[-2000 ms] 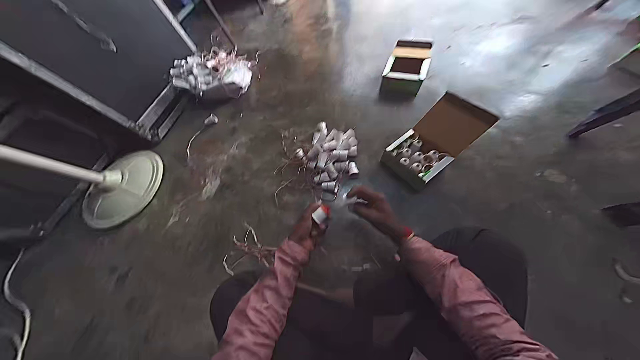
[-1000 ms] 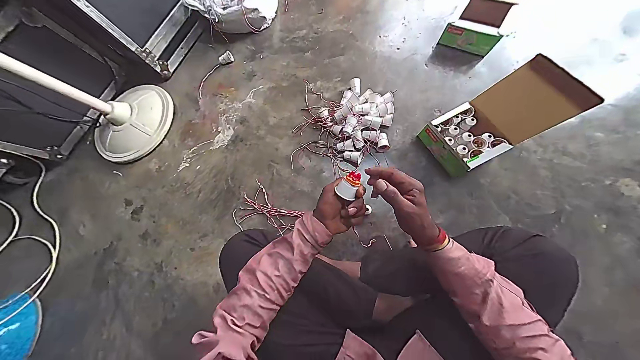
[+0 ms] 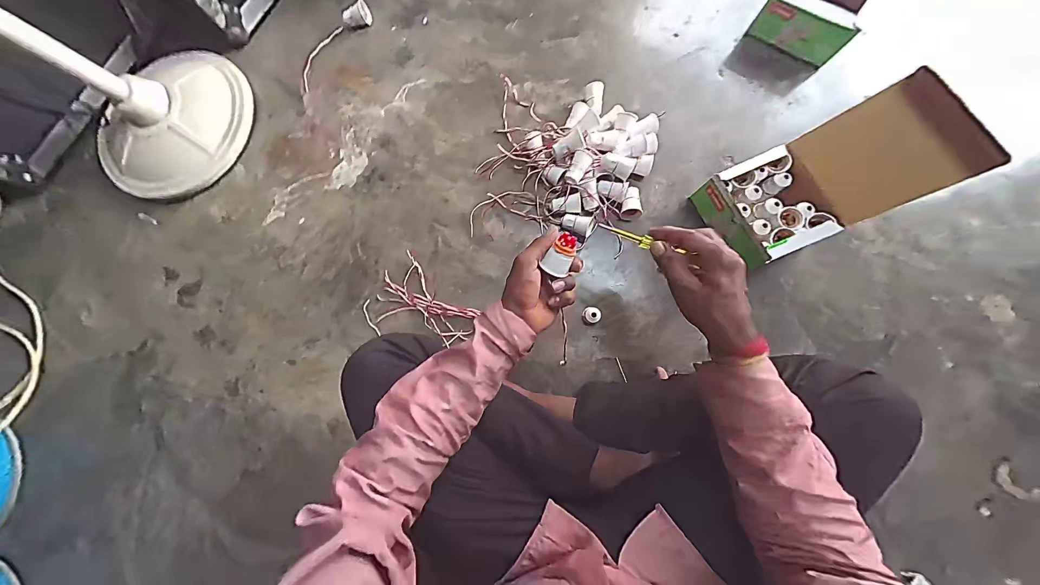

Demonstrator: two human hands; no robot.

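My left hand (image 3: 540,284) grips a white bulb holder (image 3: 558,258) with red and orange parts at its upper end. To its right, my right hand (image 3: 705,280) holds a screwdriver (image 3: 642,240) with a yellow handle, its thin shaft pointing left toward the pile. Just beyond both hands lies a heap of white bulb holders (image 3: 605,142) with red and white twisted wires (image 3: 520,162). A small white round part (image 3: 591,315) rests on the floor between my hands. Loose twisted wires (image 3: 422,305) lie left of my left hand.
An open green cardboard box (image 3: 735,231) of white holders stands at the right, a second green box (image 3: 800,34) behind it. A single wired holder (image 3: 357,14) lies at the top left, near a white round stand base (image 3: 177,126). Cable loops (image 3: 28,325) run along the left edge.
The yellow screwdriver now shows in my right hand, which has moved right, away from my left hand. My left hand still holds the bulb holder. The view has moved closer to the floor.
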